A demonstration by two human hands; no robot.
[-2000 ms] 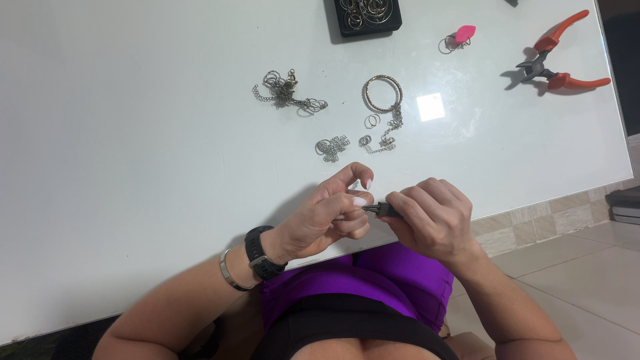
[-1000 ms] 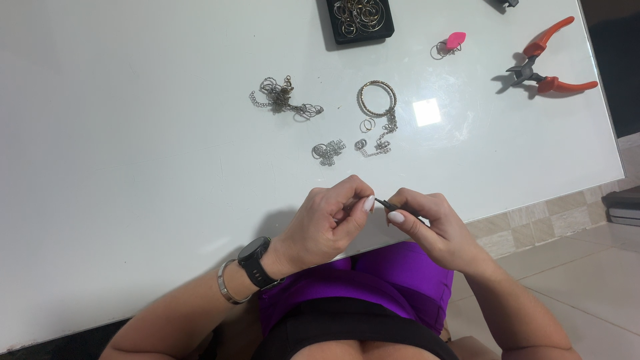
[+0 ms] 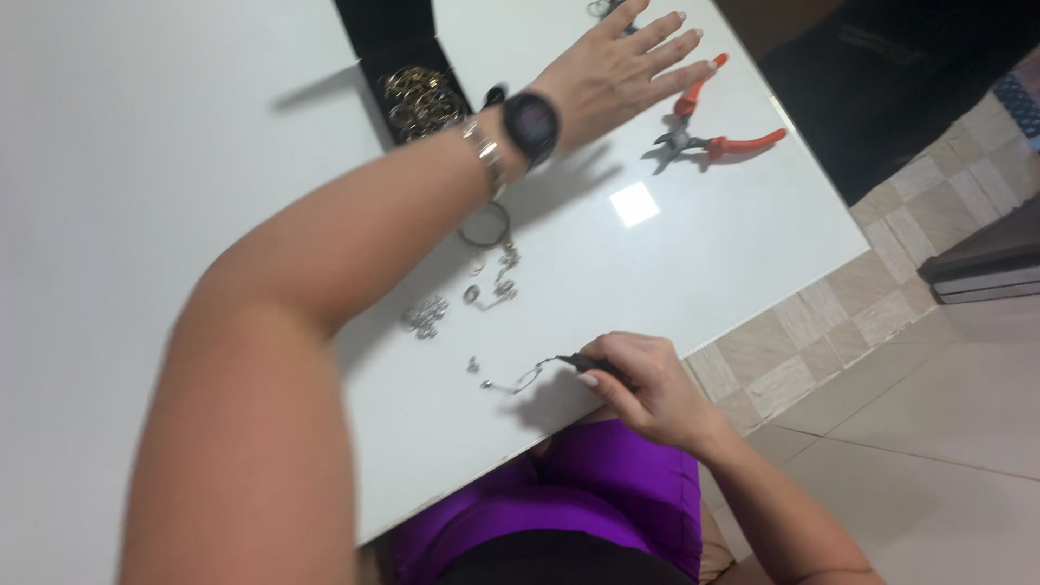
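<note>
My left hand [image 3: 626,73], with a black watch and a metal bracelet at the wrist, is stretched over the far right of the table, fingers spread and nothing seen in it. Its fingertips are over or beside the orange-handled cutting pliers [image 3: 686,140]; contact cannot be told. My right hand [image 3: 650,386] grips a small dark tool [image 3: 597,366], seemingly pliers, near the front edge. From the tool's tip hangs a thin silver chain with a ring [image 3: 528,378], its end lying on the table. A tiny metal piece [image 3: 473,366] lies beside it.
A black box [image 3: 372,81] of gold and silver rings stands at the back, partly behind my left forearm. A round bangle [image 3: 486,226], a silver chain [image 3: 505,284] and a small chain heap [image 3: 425,317] lie mid-table. Another dark metal item [image 3: 605,10] is at the far edge.
My left hand has left my right hand and moved far across the table toward the orange-handled pliers. The chain now shows hanging from the tool in my right hand. The view has shifted.
</note>
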